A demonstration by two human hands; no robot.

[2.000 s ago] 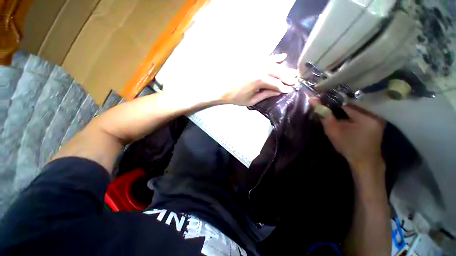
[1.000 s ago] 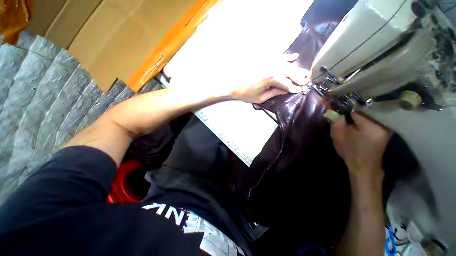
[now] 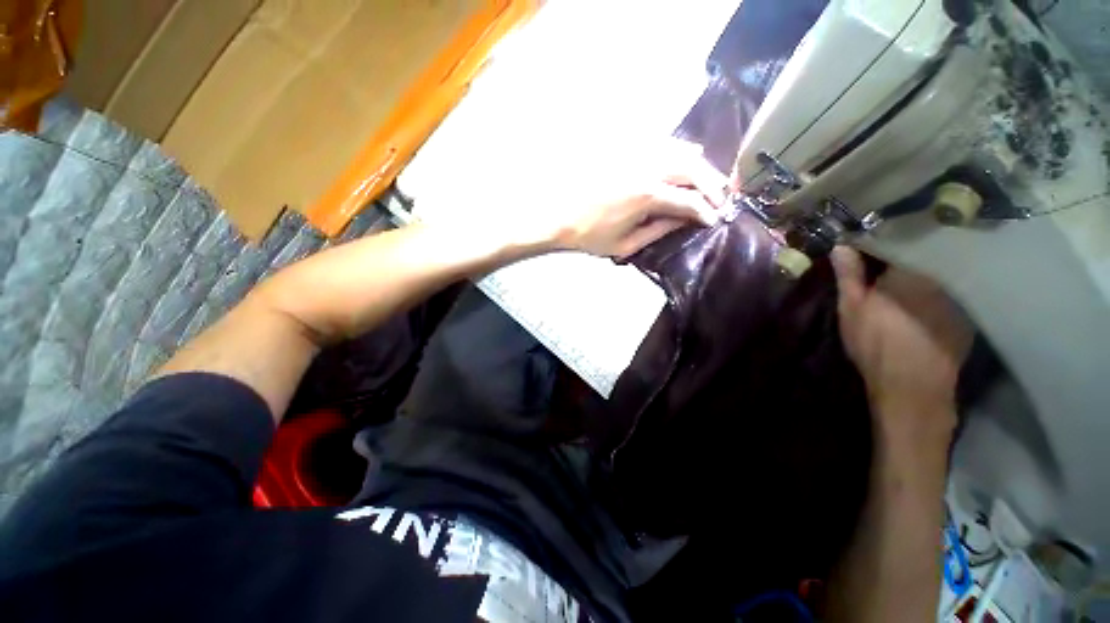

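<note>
The dark brown shiny garment [image 3: 730,316] runs under the white sewing machine head [image 3: 852,97] and hangs over my lap. The presser foot and needle area [image 3: 738,205] is lost in the lamp glare. My left hand [image 3: 639,213] lies on the garment just left of the needle, fingers bent, fingertips washed out by light. My right hand [image 3: 895,323] is at the garment's right side, below the machine head, thumb up near the small metal parts; its fingers are hidden in shadow, so its hold cannot be told.
The white table [image 3: 548,110] has a ruler-marked front edge. Taped cardboard [image 3: 280,110] lies at the left beside quilted silvery padding [image 3: 97,268]. A red container [image 3: 290,462] is beside my lap. A blue-handled tool [image 3: 957,560] lies with small items at lower right.
My right hand has shifted slightly right, its thumb now raised away from the pale knob by the needle. My left hand stays beside the needle. The whole view has shifted a little.
</note>
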